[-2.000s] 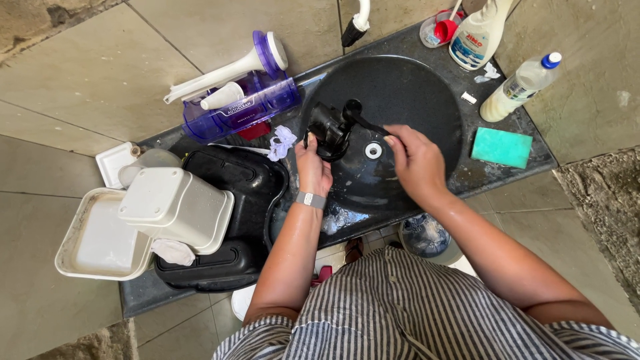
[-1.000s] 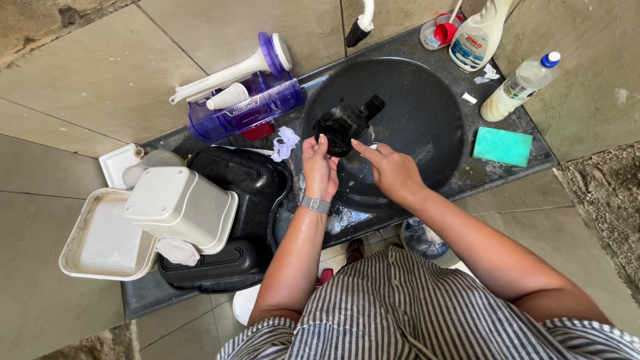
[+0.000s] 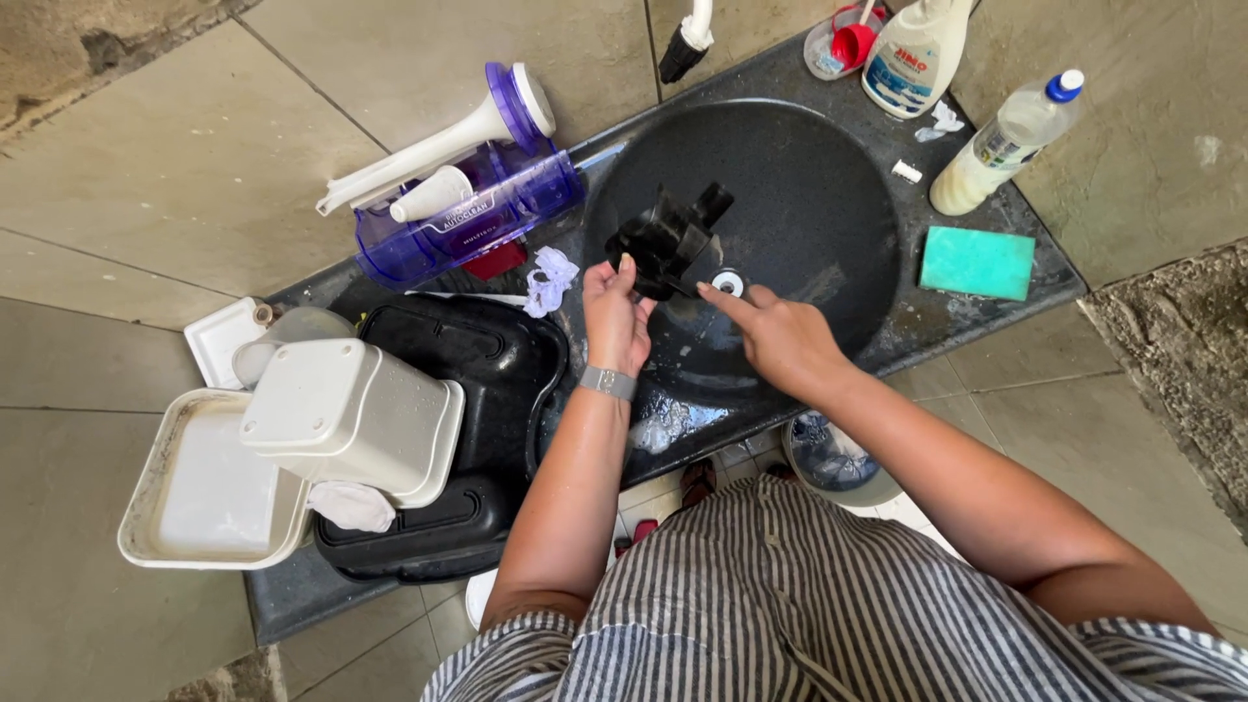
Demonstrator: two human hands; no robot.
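Observation:
Over the round black sink basin (image 3: 819,224), my left hand (image 3: 618,310) grips a black plastic part (image 3: 663,239) with a short stub at its upper right. My right hand (image 3: 780,336) points its index finger at the part's lower edge, with the other fingers curled; whether the fingertip touches it, I cannot tell. Just beyond that finger is the white-ringed drain (image 3: 727,283) in the basin. To the left of my left hand lies a crumpled lilac cloth or paper (image 3: 551,281).
Left of the basin are a clear purple plastic housing (image 3: 478,216), a black moulded tray (image 3: 507,341), a white container (image 3: 361,414) and a shallow white tub (image 3: 136,497). At right stand a spray bottle (image 3: 916,58), a plastic bottle (image 3: 1004,146) and a green sponge (image 3: 977,263). A black-tipped tap (image 3: 686,49) hangs above.
Two seconds ago my right hand held a dark, thin piece by the black part; now its index finger points at the part's lower edge. The part has turned in my left hand.

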